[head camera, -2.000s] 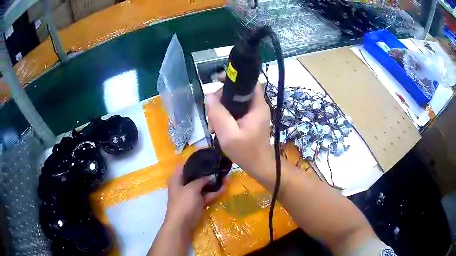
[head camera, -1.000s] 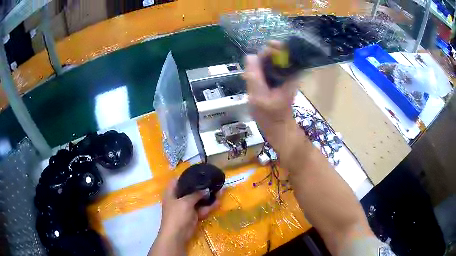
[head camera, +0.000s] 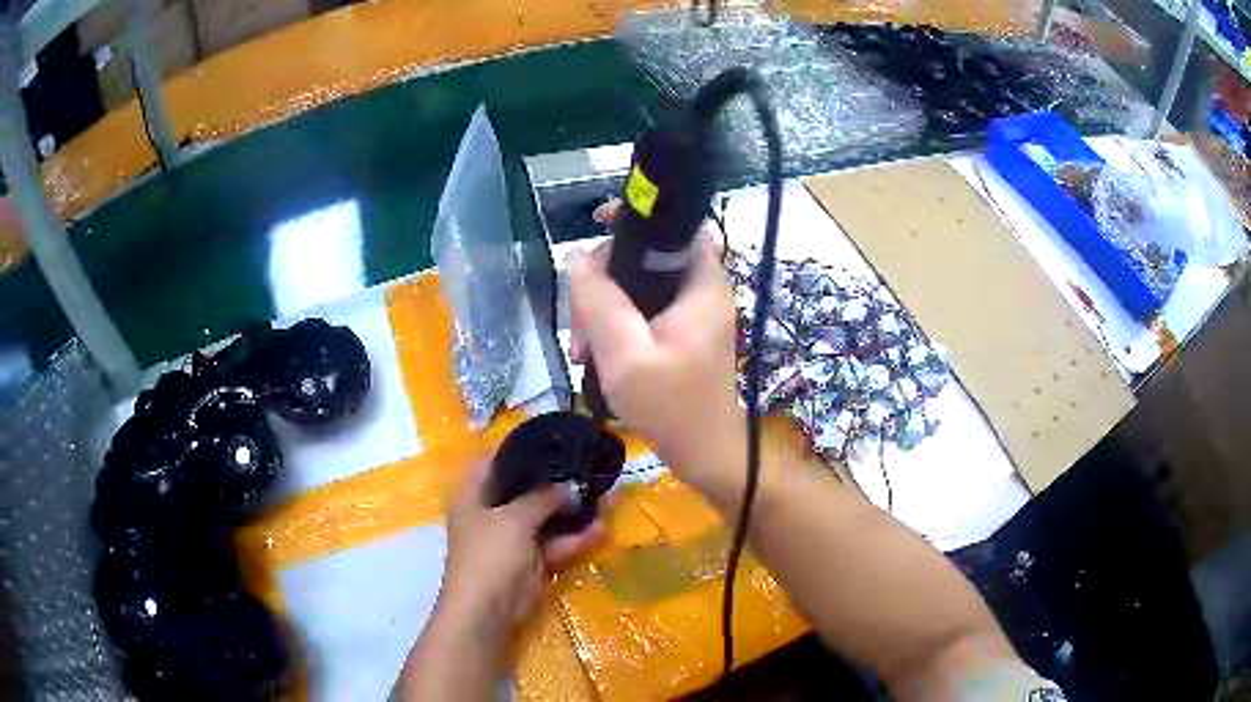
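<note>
My right hand (head camera: 656, 329) is wrapped around the black electric screwdriver (head camera: 661, 199), which has a yellow sticker and stands nearly upright. Its lower end reaches down to the right side of the black housing (head camera: 538, 464); the tip itself is hard to make out. My left hand (head camera: 510, 542) holds the round housing from below and the front, thumb at its edge, open side up. The screw feeder (head camera: 583, 167) stands behind, mostly hidden by my right hand and the screwdriver. The black cord (head camera: 755, 398) hangs over my right forearm.
Glossy black housings (head camera: 206, 480) cluster at the left. An upright clear bag (head camera: 480, 274) stands left of the feeder. Wired components (head camera: 844, 364) are heaped to the right, beside a cardboard sheet (head camera: 974, 309) and a blue tray (head camera: 1084, 226). A green conveyor belt (head camera: 371, 165) runs behind.
One second ago the screwdriver was raised, blurred, right of the feeder. My right hand has brought it back left and down over the housing, covering the feeder again. My left hand stays nearly in place.
</note>
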